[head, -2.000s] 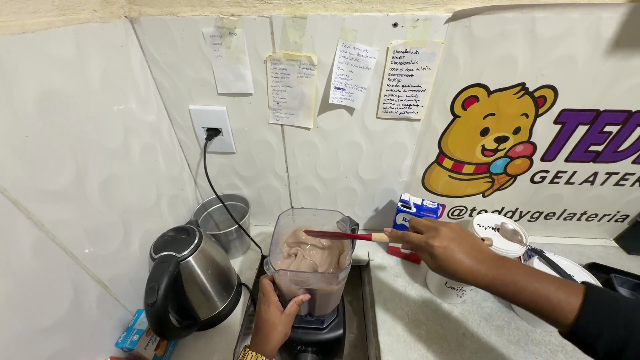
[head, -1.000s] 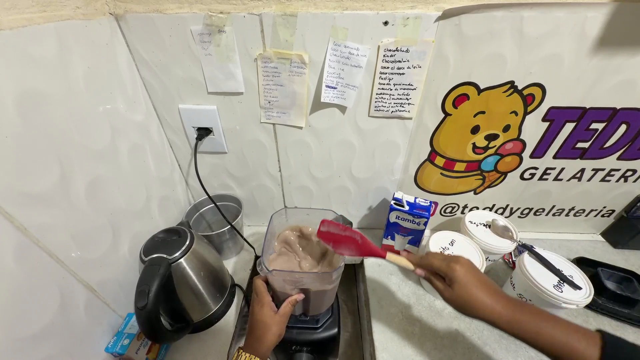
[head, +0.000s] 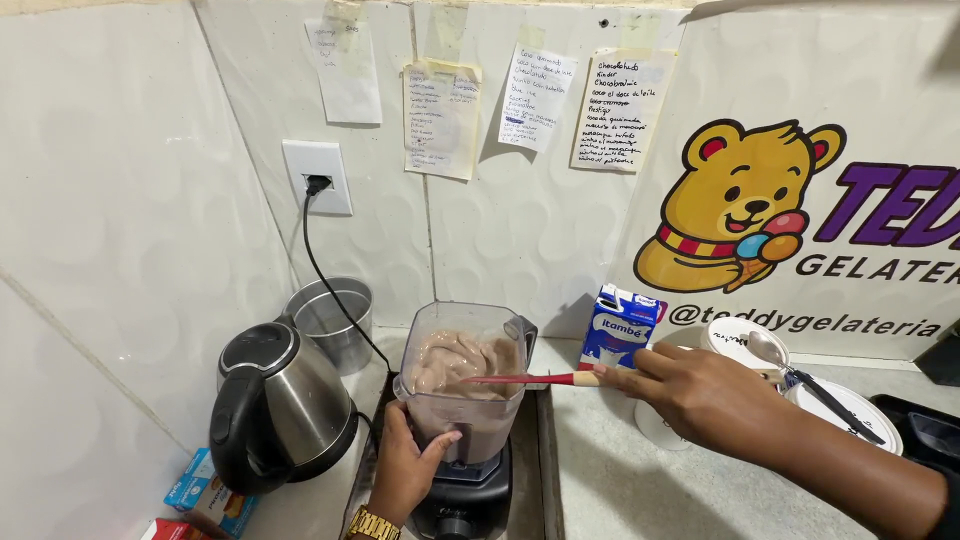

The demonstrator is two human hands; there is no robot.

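Observation:
A clear blender jar [head: 469,439] stands on its black motor base [head: 461,499], holding a thick light-brown mixture [head: 461,360]. My left hand [head: 409,457] grips the jar's front left side, thumb across the front. With my right hand [head: 682,397] I hold a red spatula [head: 536,379] by its pale wooden handle, the blade lying edge-on over the jar and touching the mixture. The jar's dark handle [head: 529,337] is at its back right. Behind my right hand is a blue and white carton [head: 619,326].
A steel electric kettle [head: 304,401] and a metal pot [head: 334,319] stand left of the jar. Boxes [head: 210,487] lie at lower left. White lidded tubs [head: 862,412], one bearing a spoon [head: 766,349], stand at right beside a black tray [head: 930,427]. A black cord [head: 330,277] hangs from the outlet [head: 317,178].
The spatula, held flat side toward the view above the jar's right rim a second ago, has turned edge-on and moved left and down into the jar. My left hand still holds the jar.

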